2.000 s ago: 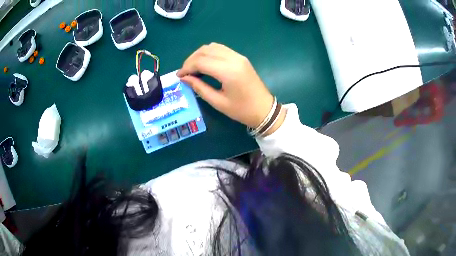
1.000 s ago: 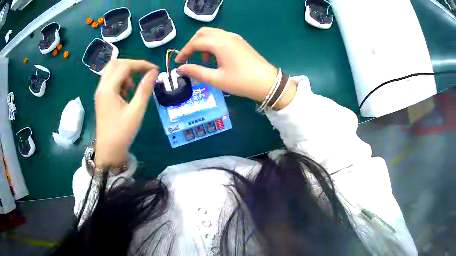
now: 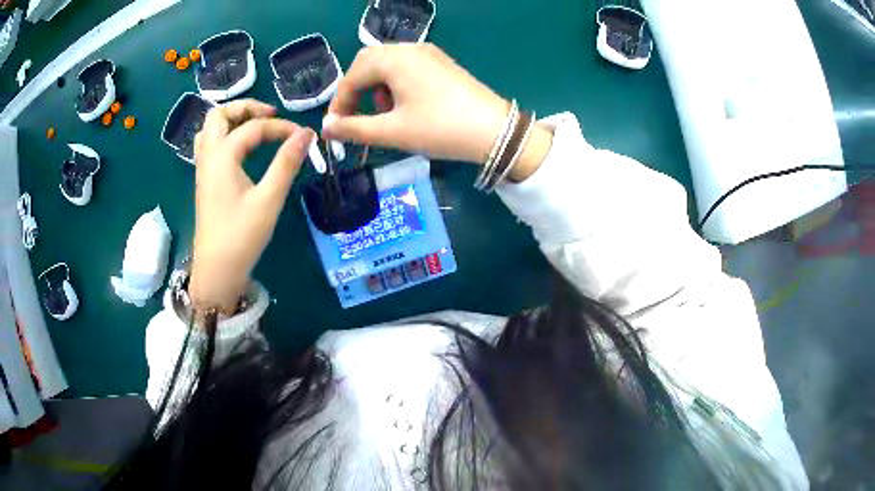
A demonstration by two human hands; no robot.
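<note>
The light-blue earbud tester (image 3: 393, 251) lies on the green bench mat, its screen lit blue with white text. The black earbud cradle (image 3: 342, 203) sits on its upper left part. Two white earbuds show just above the cradle, between my hands. My left hand (image 3: 240, 187) pinches the left earbud (image 3: 318, 156) by its upper end. My right hand (image 3: 408, 104) pinches the right earbud (image 3: 336, 146). The fixture wires are mostly hidden by my fingers.
Open charging cases (image 3: 305, 72) lie behind the tester and at left, near orange caps (image 3: 182, 63). A white wrapped bundle (image 3: 146, 257) lies at left. White trays stand at the left edge and at right (image 3: 753, 105), the right one crossed by a black cable (image 3: 768, 173).
My left hand has come into view and taken hold of the left earbud. My right hand holds the other. The earbuds, seated in the cradle before, are now lifted above it.
</note>
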